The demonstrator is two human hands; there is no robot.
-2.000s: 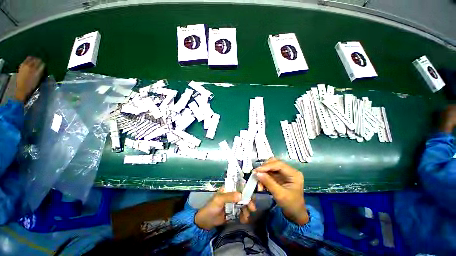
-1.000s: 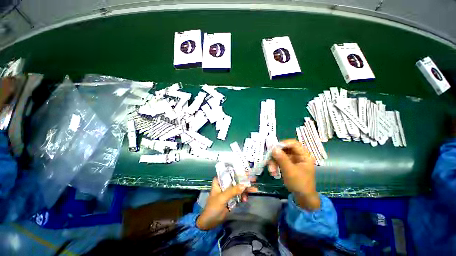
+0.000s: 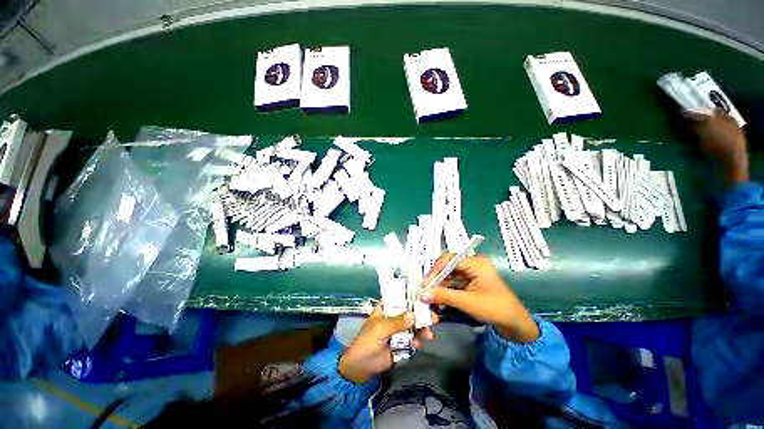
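My left hand [image 3: 374,343] holds a small bunch of short white strap pieces [image 3: 402,342] at the bench's front edge. My right hand [image 3: 486,293] pinches a long white strap piece [image 3: 453,266], slanted up to the right, its lower end at the bunch. Several long strips [image 3: 446,197] lie fanned just beyond my hands; their near ends are partly hidden by the hands. A tangled pile of short strap pieces [image 3: 276,201] lies left of centre. A heap of long strap pieces [image 3: 586,188] lies at the right.
Clear plastic bags [image 3: 126,218] lie left of the short pieces. White retail boxes [image 3: 434,84] stand spaced along the far green strip. A neighbour's hand [image 3: 722,138] is at the far-right box with white pieces. Blue stools [image 3: 159,348] and a brown carton [image 3: 260,360] are below the bench.
My right hand has come back towards my left hand with a long strip. The boxes have shifted left. The right neighbour's hand has reached the far-right box.
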